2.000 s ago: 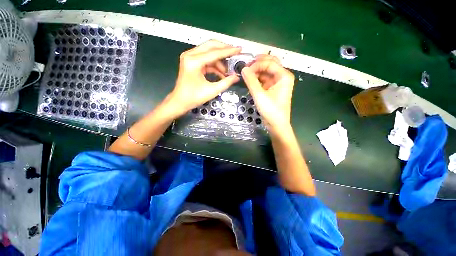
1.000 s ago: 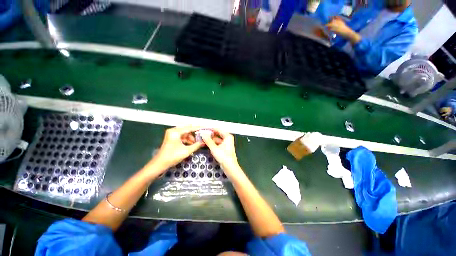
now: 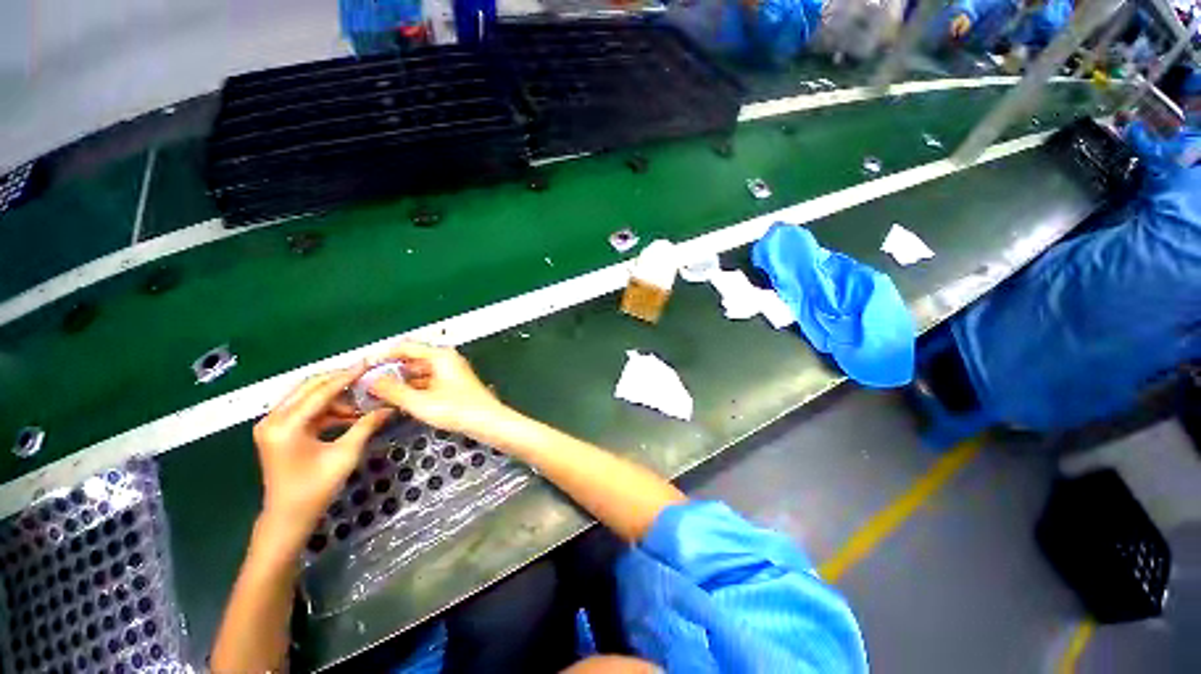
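A small silver-grey housing [image 3: 378,381] is held between both hands above the near bench edge, partly hidden by the fingers. My left hand [image 3: 314,441] grips it from the left with thumb and fingers. My right hand [image 3: 441,390] holds it from the right, thumb or finger over its face. Just below the hands lies the small blister tray [image 3: 422,516], with dark round parts in its upper pockets and crinkled clear plastic along its near side. Whether a round part sits in the housing cannot be seen.
The large blister tray [image 3: 92,579] is at lower left. A white wipe [image 3: 655,386], a brown box [image 3: 647,298] and a blue cloth or sleeve [image 3: 843,306] lie right. The green belt [image 3: 501,237] carries spaced housings. Black trays [image 3: 369,125] stand beyond. A person [image 3: 1087,296] is at right.
The view has swung to the right, so the hands and small tray appear further left and more of the line and floor shows. Both hands still hold the housing together.
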